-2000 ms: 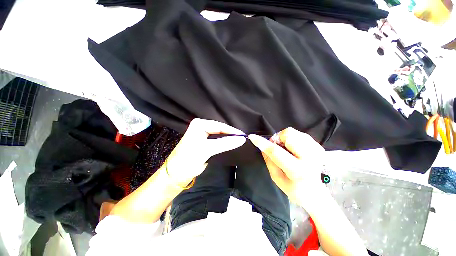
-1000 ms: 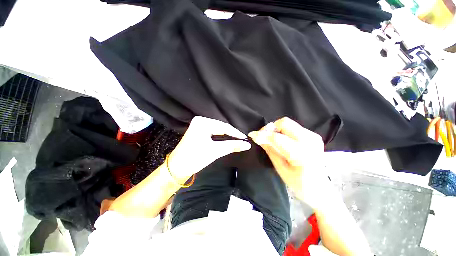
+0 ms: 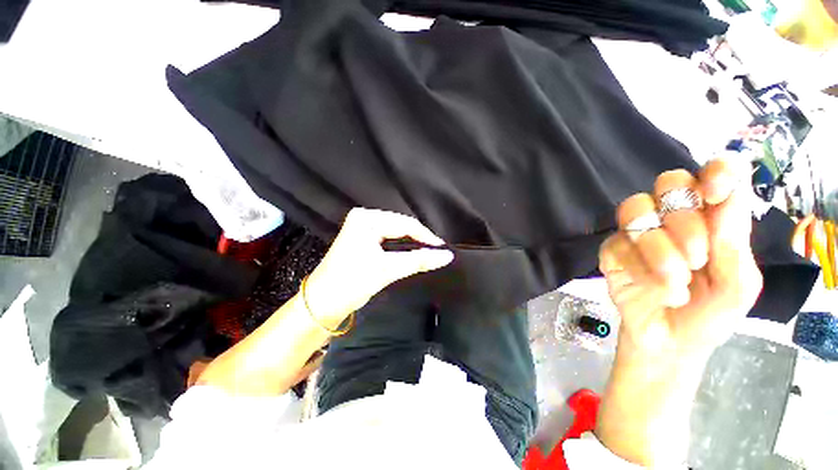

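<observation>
The matte black garment (image 3: 459, 119) lies over the table edge and my lap. My left hand (image 3: 381, 252) pinches its folded edge between thumb and fingers at the centre. A short dark strip shows inside that hand; I cannot tell if it is cloth or a tool. My right hand (image 3: 685, 239) is raised at the right with curled fingers, a ring on one and a pale band on another. A fine dark thread (image 3: 551, 243) runs from the left fingertips to it. No needle can be made out.
Black pieces (image 3: 588, 20) lie stacked behind. At right are cluttered notions (image 3: 776, 138), orange handles (image 3: 818, 240) and a dotted blue pouch (image 3: 816, 332). A small black spool (image 3: 593, 325) sits in something clear below the table. A dark cloth heap (image 3: 129, 303) and black crate (image 3: 35, 193) are at left.
My right hand has moved from beside the left fingertips up and right, stretching the thread between the hands. My left hand has barely moved. The spool shows again below the table.
</observation>
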